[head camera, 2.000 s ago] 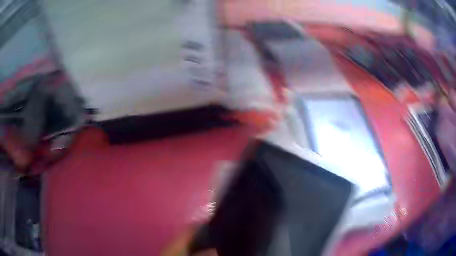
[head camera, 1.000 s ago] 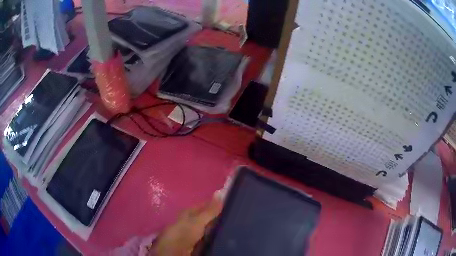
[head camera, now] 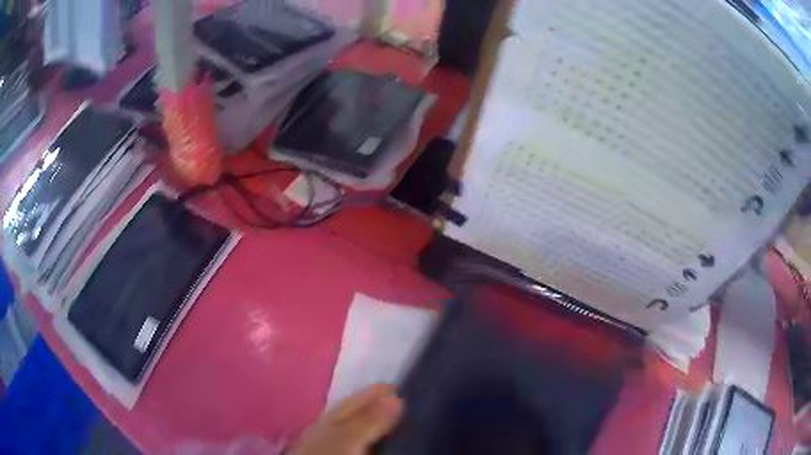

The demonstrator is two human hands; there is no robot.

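A black flat touch-screen unit (head camera: 516, 382), blurred, is held at the bottom centre, in front of the chart base. My left hand (head camera: 356, 422) is at its left edge with the fingers against it; the picture's lower edge cuts the hand off. A white sheet or sleeve (head camera: 378, 342) shows beside the unit's left edge. My right hand is not in view. Another black unit with a small white label (head camera: 156, 284) lies on a pale sleeve on the left of the pink-red bench (head camera: 258, 373).
The dotted test chart (head camera: 605, 151) stands behind the held unit. Stacked sleeved units (head camera: 71, 187) are at the left; another labelled unit (head camera: 351, 124) is further back. Cables (head camera: 267, 200) lie near the wrapped post (head camera: 188, 133). Upright units (head camera: 742, 422) are lower right; a blue tote (head camera: 53, 400) is lower left.
The held unit has come up larger in view and moved slightly right. The white sheet now shows to its left, and my left hand's fingers are clearer.
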